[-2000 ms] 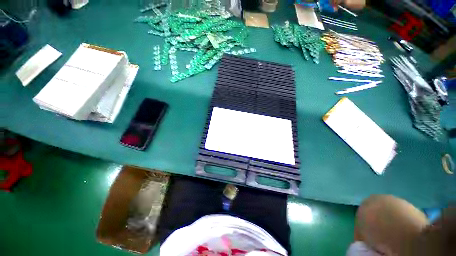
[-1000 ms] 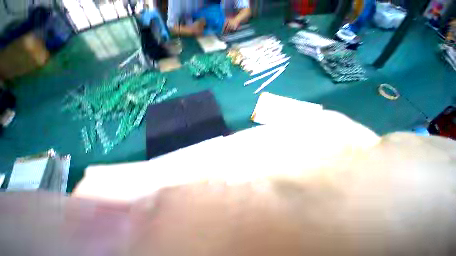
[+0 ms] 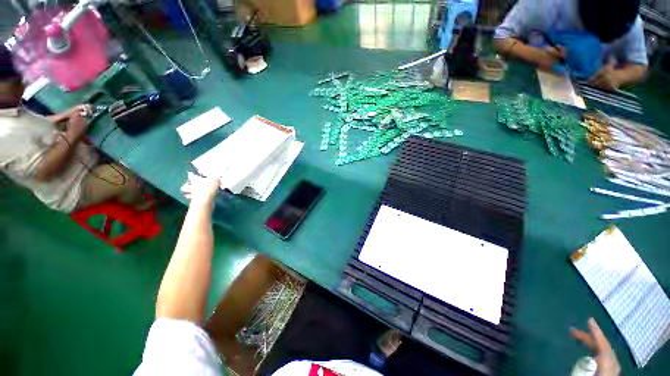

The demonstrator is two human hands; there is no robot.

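My left hand (image 3: 200, 188) is at the near-left corner of the left panel stack (image 3: 246, 156); its fingertips touch the edge, but whether they grip a panel cannot be told. My right hand (image 3: 599, 351) is at the bottom right, fingers apart and empty, a white covering on one finger, beside the right panel stack (image 3: 624, 290). That stack shows rows of small marks and an orange-brown end. A plain white plate (image 3: 435, 263) lies on the near half of the ribbed black base (image 3: 455, 176).
A black smartphone (image 3: 294, 209) lies between left stack and base. Green PCB strips (image 3: 389, 114) lie beyond the base; white-and-tan strips (image 3: 635, 150) are far right. A scrap box (image 3: 268, 316) is below the table edge. People sit at far left and far right.
The view has swung left and down. The blurred skin that covered the near area is gone. My left arm now reaches to the left stack. The right stack's top now shows rows of marks.
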